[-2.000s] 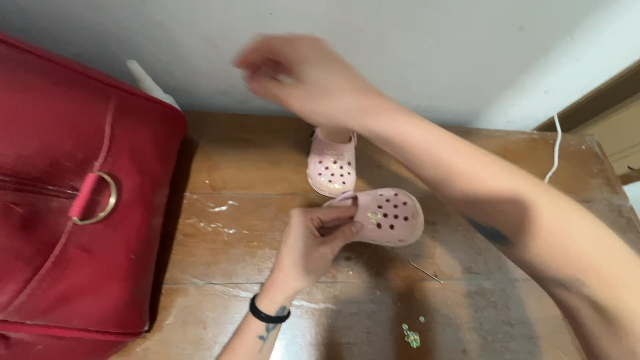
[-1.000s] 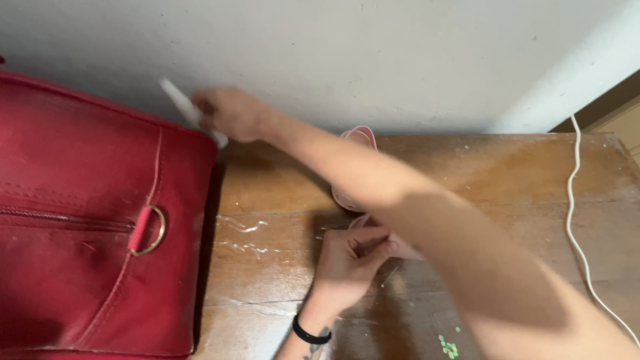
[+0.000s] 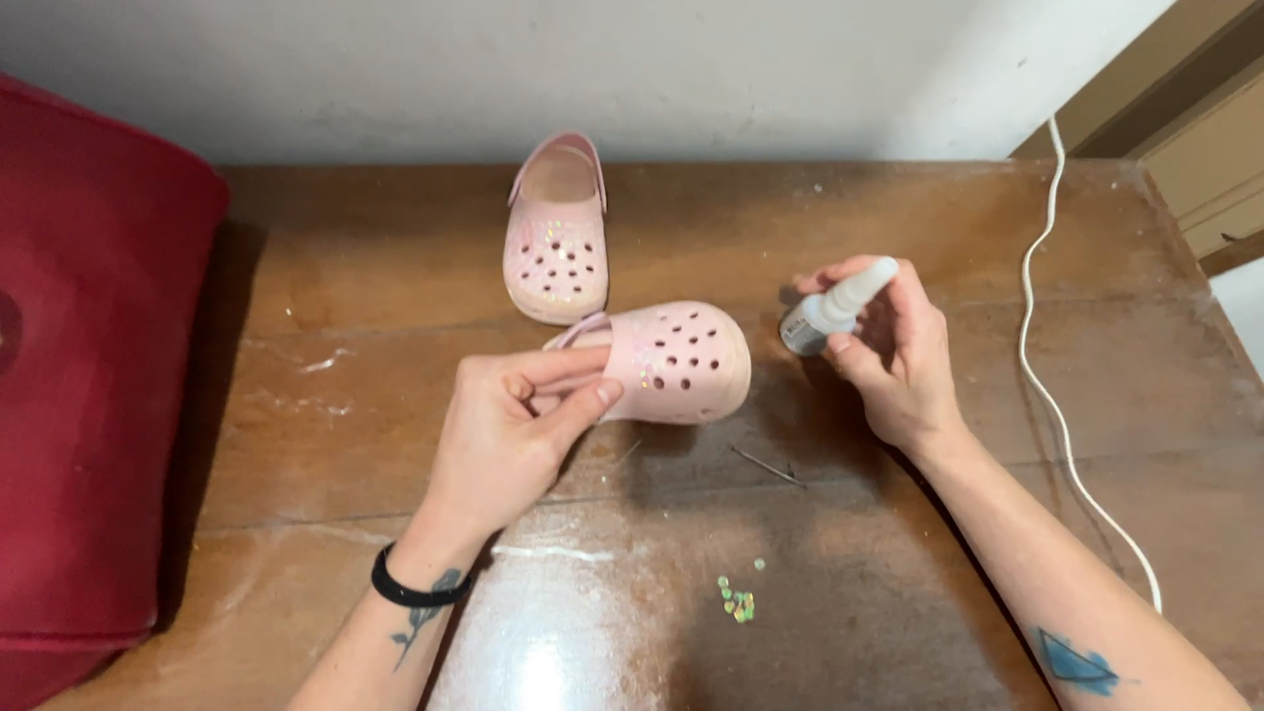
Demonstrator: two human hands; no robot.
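Note:
My left hand (image 3: 518, 425) grips a pink clog with ventilation holes (image 3: 681, 360) by its opening, fingers inside and thumb outside, with the toe pointing right. Small shiny sequins show on its upper. Right of the toe, my right hand (image 3: 894, 351) holds a small bottle with a long white nozzle cap (image 3: 834, 308), tilted up to the right. The matching pink clog (image 3: 556, 237) rests on the wooden table behind the held one, toe toward me. A thin stick-like tool (image 3: 768, 466) lies below the held clog, and a small cluster of iridescent sequins (image 3: 741, 602) is nearer to me.
A red bag (image 3: 89, 395) fills the left side of the wooden table (image 3: 395, 247). Along the right runs a white cable (image 3: 1032, 365). A pale wall (image 3: 592, 69) stands behind the table. Whitish marks show on the wood at the left and front.
My right hand was by the white-tipped object near the bag and wall; now it is at the right with the bottle. My left hand still holds the clog. The view has shifted.

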